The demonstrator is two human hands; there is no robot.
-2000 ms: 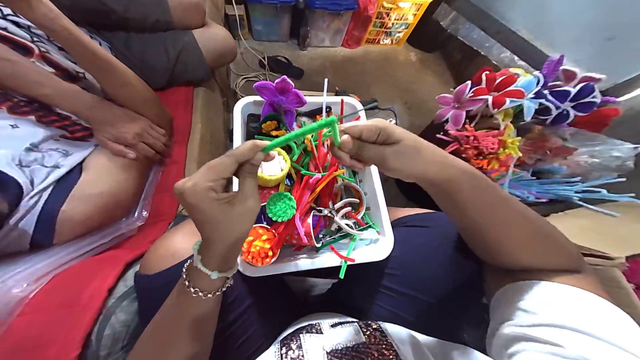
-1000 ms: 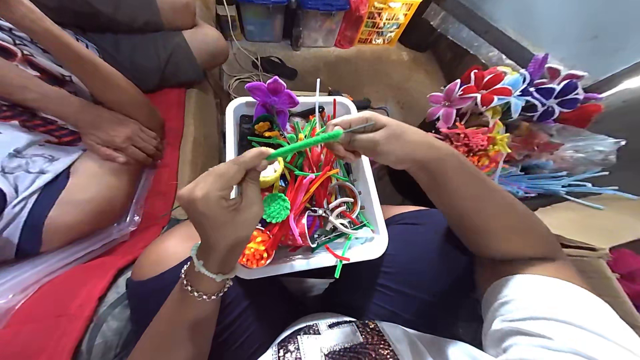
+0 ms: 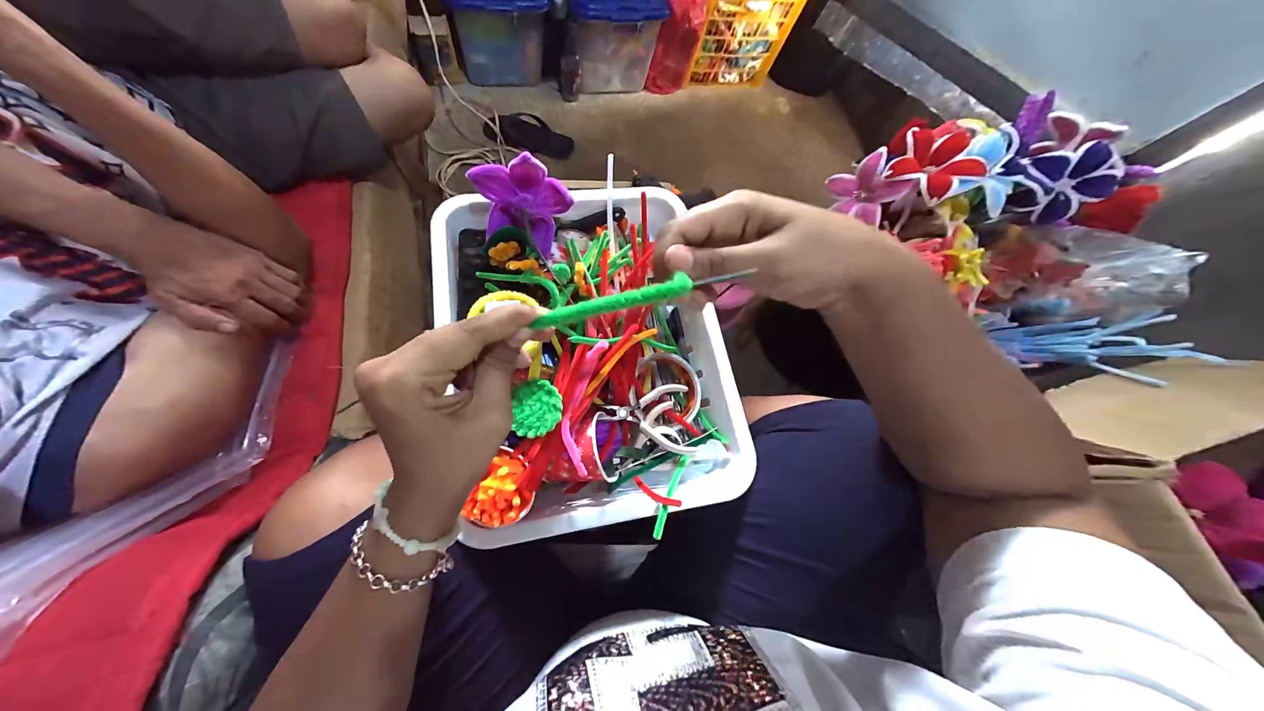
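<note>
A green pipe cleaner stem stretches between my hands above a white plastic tray. My left hand pinches its left end between thumb and fingers. At the other end, my right hand holds a thin dark wire that meets the green piece. Loose red, green and orange pipe cleaners fill the tray beneath, with white-handled pliers, a round green piece, an orange bundle and a purple fuzzy flower among them.
Another person's hands rest on their lap at the left, beside a red cloth. Fuzzy flowers and light-blue stems stand at the right, above a cardboard box. Lidded bins and a yellow crate are behind.
Two seconds ago a green strand hung down near my right hand; now the green piece is one straight length. My right hand has moved slightly outward, and the dark wire shows beyond the green end.
</note>
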